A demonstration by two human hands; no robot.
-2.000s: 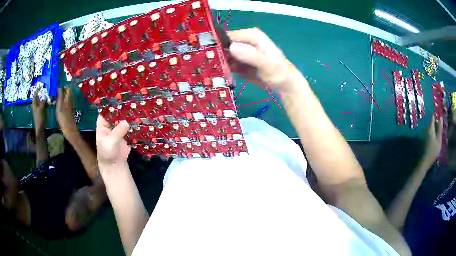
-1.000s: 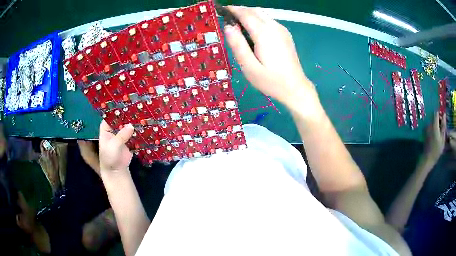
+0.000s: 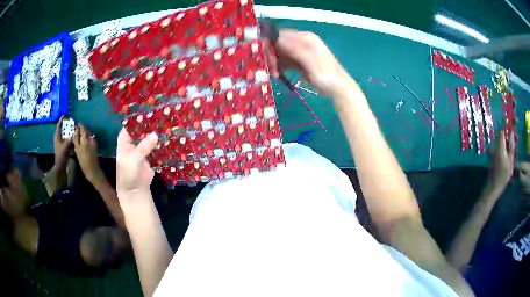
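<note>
A large red PCB panel (image 3: pixel 197 93) with rows of small boards is held up, tilted, in front of my body. My left hand (image 3: pixel 136 159) grips its lower left edge, thumb on the face. My right hand (image 3: pixel 308 58) is at the panel's upper right edge, blurred, with fingers curled round a dark tool (image 3: pixel 271 36) that looks like side cutters. The tool lies against the panel's right edge; its jaws cannot be made out.
A blue bin (image 3: pixel 65 75) of white parts stands at the left, with a neighbour's hands (image 3: pixel 75 139) below it. Thin red strips (image 3: pixel 308 110) lie on the green bench (image 3: pixel 360 52). Red board strips (image 3: pixel 477 119) and another person's hand (image 3: pixel 501 156) are at the right.
My right hand has moved down along the panel's right edge since a second ago. The panel has shifted slightly. The left neighbour's hands have risen to the bench edge with a white piece.
</note>
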